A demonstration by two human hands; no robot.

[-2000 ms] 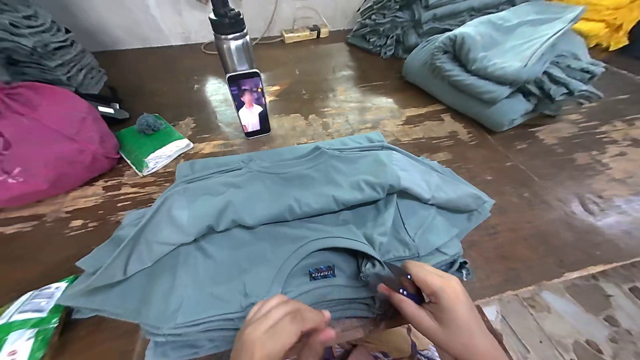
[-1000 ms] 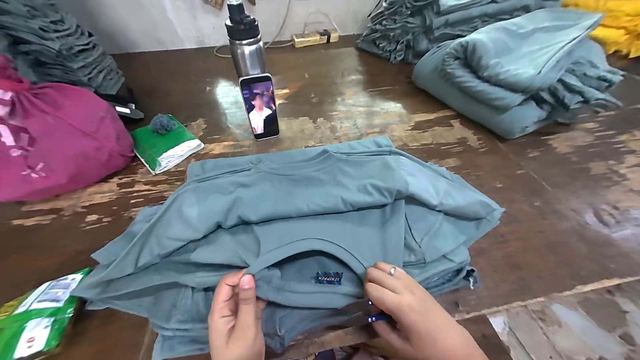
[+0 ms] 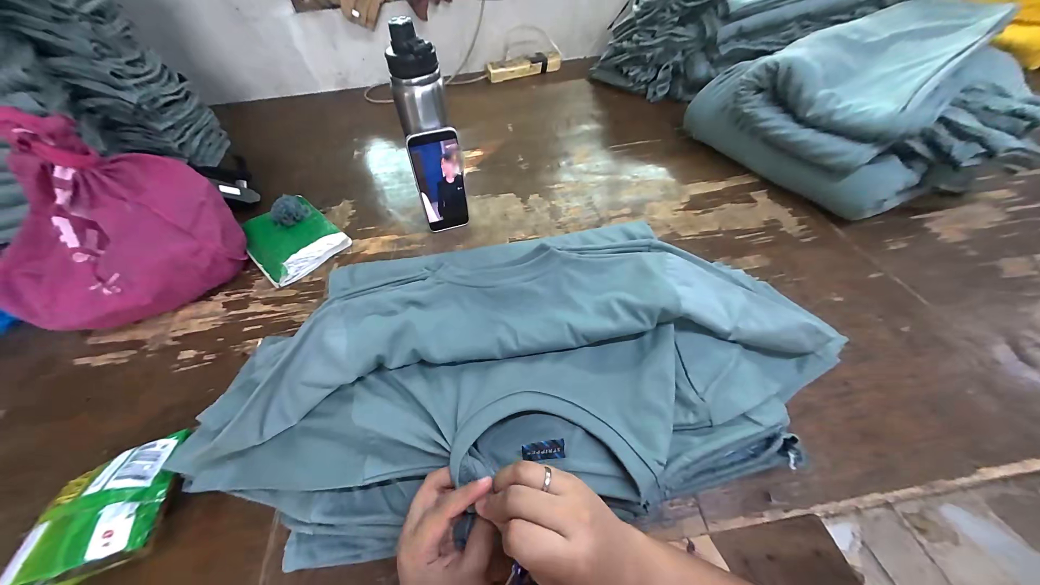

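A stack of grey-green T-shirts (image 3: 504,325) lies on the table, and the top one's ribbed round collar (image 3: 561,406) faces me with a small dark neck label (image 3: 543,449) inside it. At the left side of that collar, my left hand (image 3: 447,528) pinches the collar's edge between thumb and fingers. Touching it from the right, my right hand (image 3: 552,516), with a ring on one finger, has its fingertips on the same spot. A small dark blue tool (image 3: 520,575), partly hidden, shows under my right palm; its kind is unclear.
A phone (image 3: 439,179) leans against a steel bottle (image 3: 418,97) beyond the shirts. A magenta bag (image 3: 122,236) and green packets (image 3: 296,244) stand left, folded fabric (image 3: 845,114) back right. The wooden table's edge (image 3: 918,487) runs lower right.
My right hand has moved left from the collar's right side to meet my left hand. A second ago the hands were apart, one at each side of the collar.
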